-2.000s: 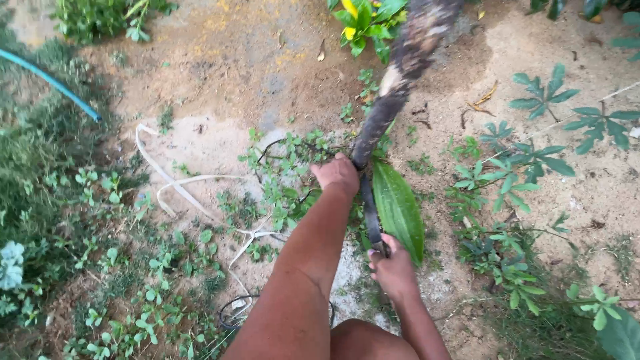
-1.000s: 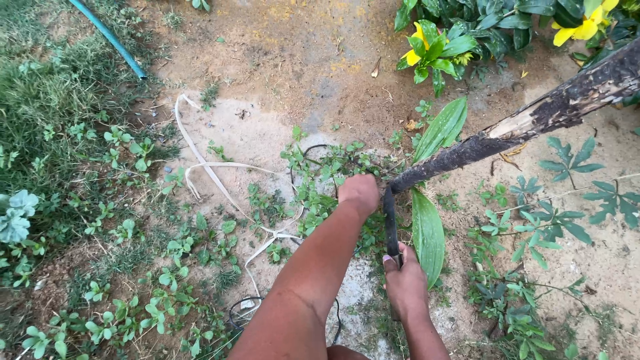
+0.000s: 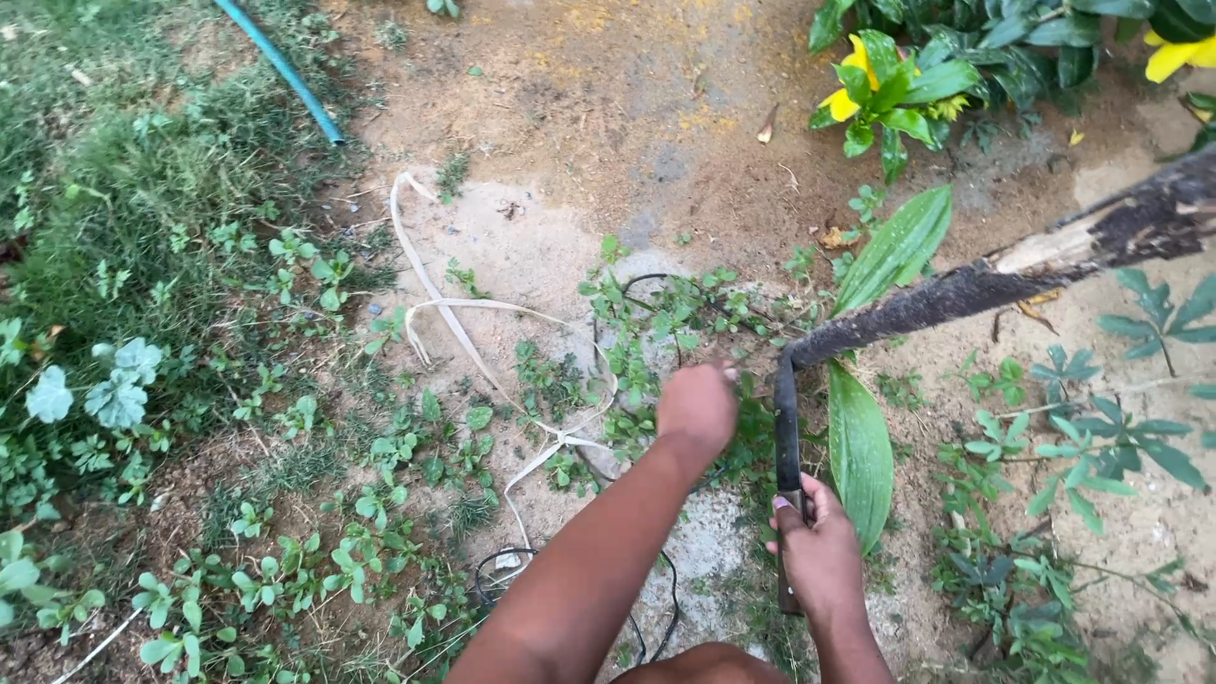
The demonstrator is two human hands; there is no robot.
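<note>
My right hand point(image 3: 819, 541) grips the handle of a dark-bladed knife point(image 3: 788, 427), whose tip end points up beside the foot of a weathered wooden post point(image 3: 950, 299). To the left of the blade is my left hand point(image 3: 698, 404), closed at the leafy green weeds point(image 3: 655, 323); its fingers are partly hidden, so what lies in them cannot be told. Broad green leaves point(image 3: 863, 446) spread on both sides of the post's foot.
A pale flat strap point(image 3: 456, 328) lies looped on the sandy ground, with a dark thin cord point(image 3: 674, 594) near my knee. A teal hose point(image 3: 285, 71) lies upper left. Yellow flowers point(image 3: 841, 103) grow upper right, and cassava-like leaves point(image 3: 1121, 437) on the right.
The view has turned, so the post now slants toward the right edge. My right hand still holds the knife, and my left hand has drawn slightly away from the post.
</note>
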